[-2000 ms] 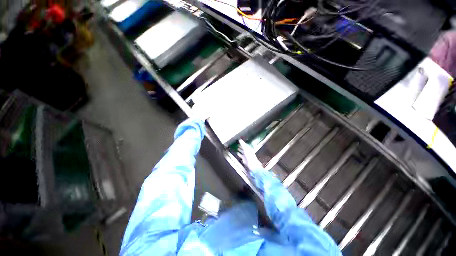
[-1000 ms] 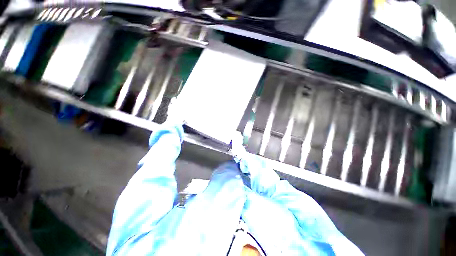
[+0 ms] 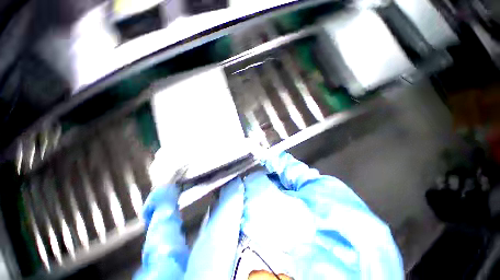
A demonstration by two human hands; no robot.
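Note:
A flat white metal case (image 3: pixel 200 120) lies on the roller conveyor (image 3: pixel 90 208) in front of me. Its front edge is close to my body, at the near rail. My left hand (image 3: pixel 164 167) is at the case's near left corner. My right hand (image 3: pixel 260 149) is at its near right corner. Both hands are blurred, so the fingers and their hold on the case are unclear. Green board (image 3: pixel 147 124) shows at the case's left side.
More white cases stand on the conveyor at the upper right, the nearer one (image 3: pixel 370 49) on a green board. Bare rollers lie on both sides of my case. A white bench (image 3: pixel 126 59) with dark items runs behind the conveyor. Grey floor (image 3: pixel 367 158) shows at the right.
The view has swung to the right along the line; other cases now show at the right instead of the left. My hands stay at the near corners of the case.

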